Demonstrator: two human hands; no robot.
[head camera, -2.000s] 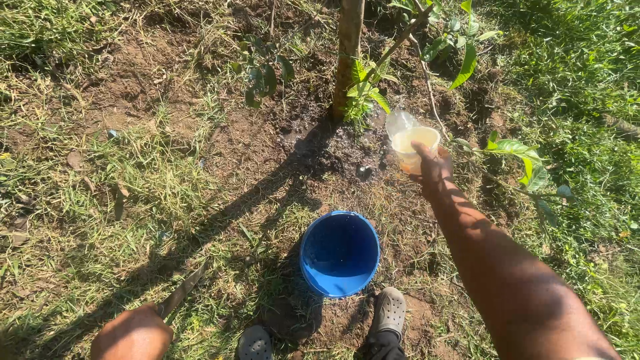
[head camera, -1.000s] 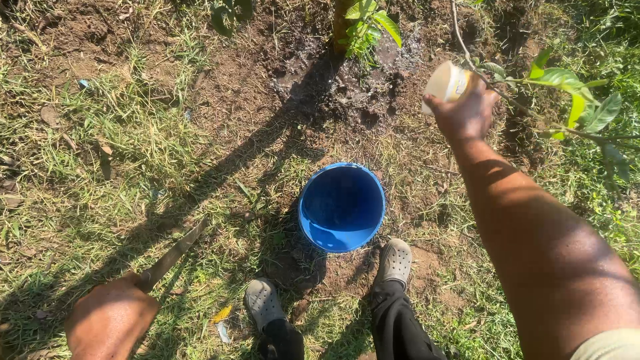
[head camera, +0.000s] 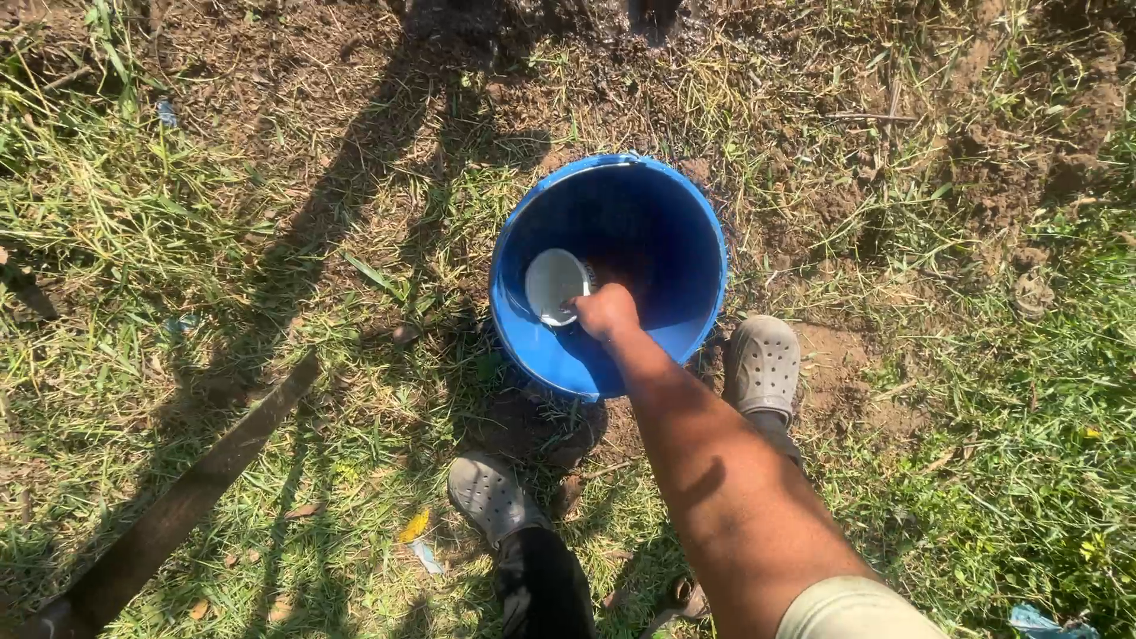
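Observation:
Inside the blue plastic bucket, my right hand grips the rim of a white plastic tub, which is tilted with its mouth showing. Some brownish stuff is seen in the bucket beyond the tub; the shaded bottom is hard to make out. At the lower left a long machete blade reaches in from the frame's corner and points up and right over the grass. My left hand lies outside the view.
Two grey clogs, the left one and the right one, stand just below the bucket. Wet dark soil lies at the top. Scraps of blue litter and a yellow leaf lie on the grass.
My right hand has moved with the tub from the wet soil by the tree stem into the bucket. My left hand has left the view. The view has shifted and the bucket looks nearer.

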